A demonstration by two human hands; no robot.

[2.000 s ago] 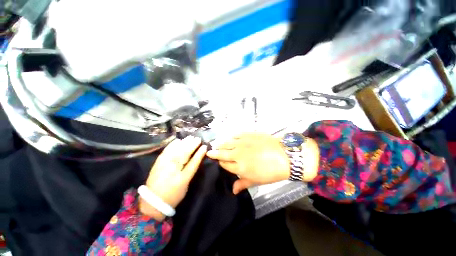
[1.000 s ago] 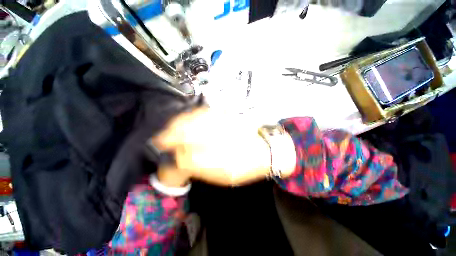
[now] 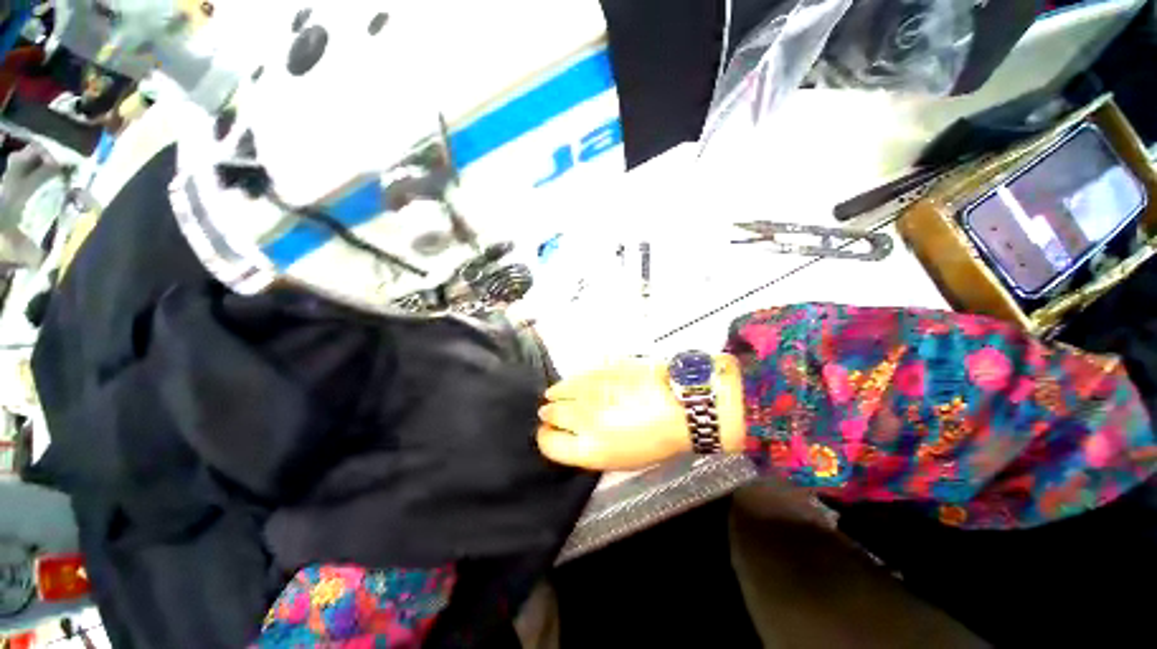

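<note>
Black fabric (image 3: 381,431) lies in folds left of and below the needle area (image 3: 489,282) of a white sewing machine (image 3: 381,95) with a blue stripe. My right hand (image 3: 612,416), with a watch at the wrist, rests flat with its fingertips at the fabric's right edge; whether it pinches the cloth is not clear. My left hand is hidden under the black fabric; only its flowered sleeve shows at the bottom. Dark thread snips (image 3: 815,241) lie right of the needle. A small blue tab (image 3: 549,246) is beside the needle.
A yellow-brown tray (image 3: 945,247) holding a phone (image 3: 1056,209) is at the right, with a black stick-like tool (image 3: 884,193) beside it. Clear plastic (image 3: 774,64) lies behind the bed. A grey ruler strip (image 3: 660,505) runs along the front edge. A red item (image 3: 61,577) is below left.
The black fabric now covers my left hand, which was visible before. My right hand has moved from over my left wrist to the fabric's right edge. The view has shifted, showing more of the machine head.
</note>
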